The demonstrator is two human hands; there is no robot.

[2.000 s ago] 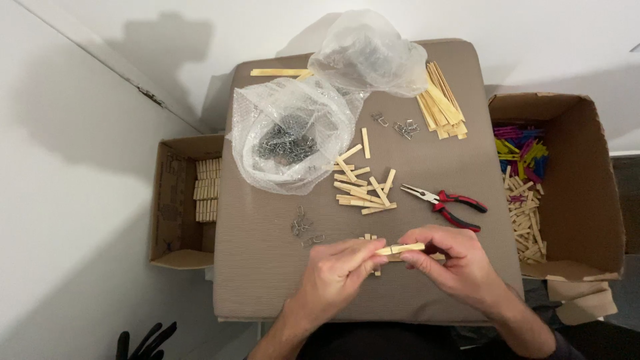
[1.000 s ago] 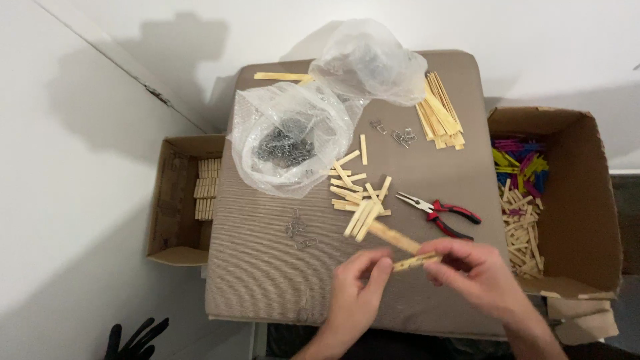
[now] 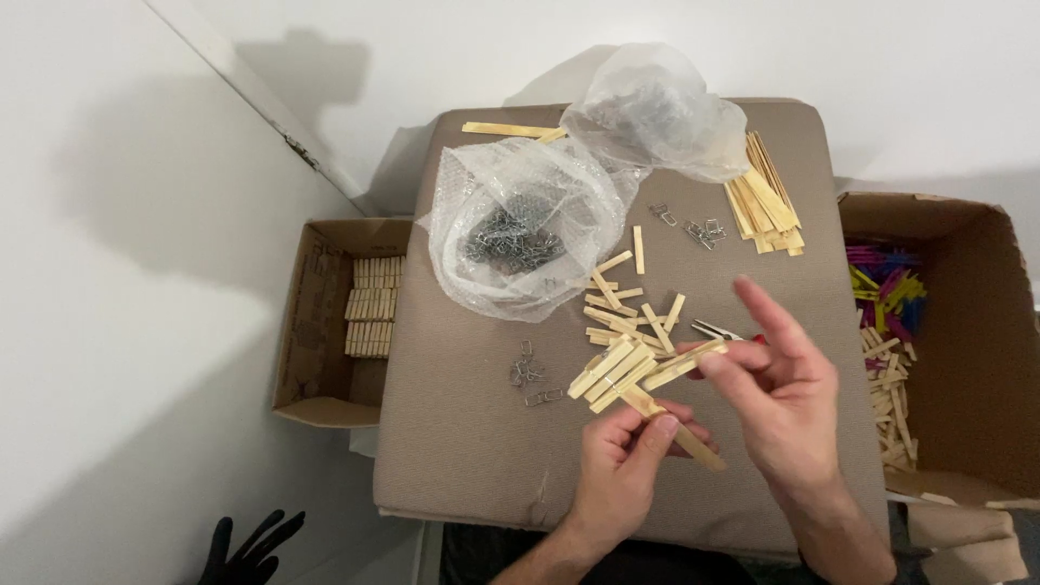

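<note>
My left hand [image 3: 630, 463] grips a flat wooden strip [image 3: 700, 448] near the lower middle of the padded surface. Wooden clothespins [image 3: 611, 375] are clipped side by side on the strip's upper end. Between thumb and finger of my right hand [image 3: 760, 382] is another wooden clothespin [image 3: 681, 367], its far end at the strip beside the others. My right index finger points up. Loose wooden clothespin halves [image 3: 626, 313] lie just beyond. Pliers [image 3: 715, 330] are partly hidden behind my right hand. Small wire springs [image 3: 526, 370] lie to the left.
A bubble-wrap bag of springs [image 3: 512, 244] and another plastic bag [image 3: 654, 114] stand at the back of the cushioned top [image 3: 471, 439]. Wooden strips [image 3: 764, 203] lie back right. Cardboard boxes of clothespins flank it, left [image 3: 313, 325] and right [image 3: 967, 341]. A black glove [image 3: 252, 552] is lower left.
My left hand has taken hold of the strip with clothespins, which lay on the pile one second ago. My right hand has moved the single clothespin up to that strip.
</note>
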